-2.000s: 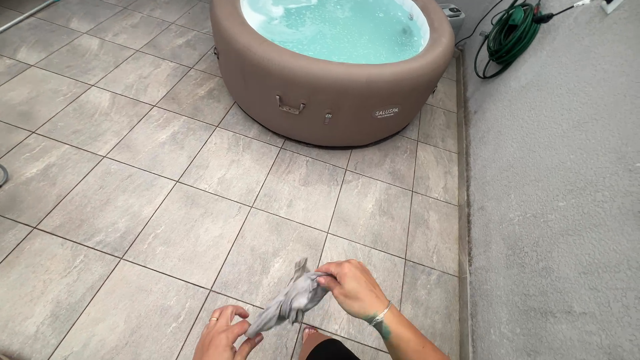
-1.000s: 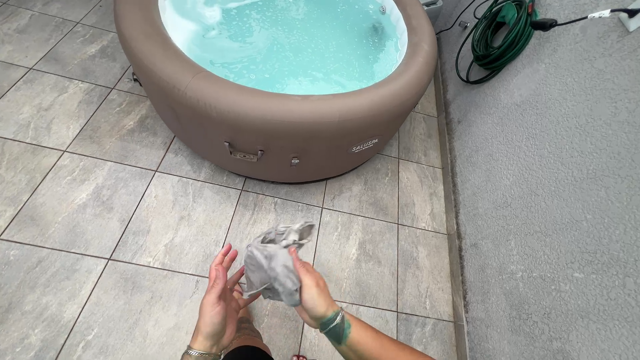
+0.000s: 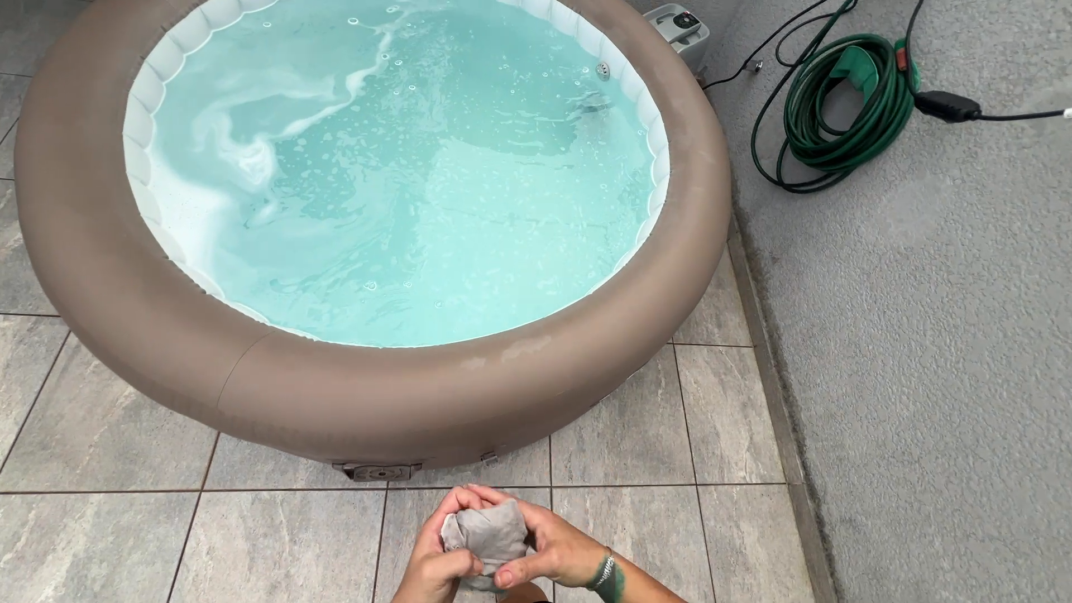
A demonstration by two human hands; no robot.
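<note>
A bunched grey cloth (image 3: 488, 536) is held between both hands at the bottom of the head view, above the tiled floor. My left hand (image 3: 442, 548) grips its left side, with the thumb across the front. On the cloth's right side is my right hand (image 3: 553, 544), its thumb pressed low on the cloth; a bracelet and a green patch show at the wrist. Just beyond the hands stands a round brown inflatable hot tub (image 3: 402, 402) holding bubbly turquoise water. The fingers behind the cloth are partly hidden.
A grey textured wall (image 3: 938, 335) runs along the right. On it hang a coiled green hose (image 3: 888, 126) and a black cable with a connector (image 3: 946, 106). A grey pump unit (image 3: 682, 32) stands behind the tub. Grey tiles (image 3: 276, 536) cover the floor.
The cloth was hanging loosely between my hands and is now gathered into a compact bundle. My hands have come together around it. The view has moved closer to the tub.
</note>
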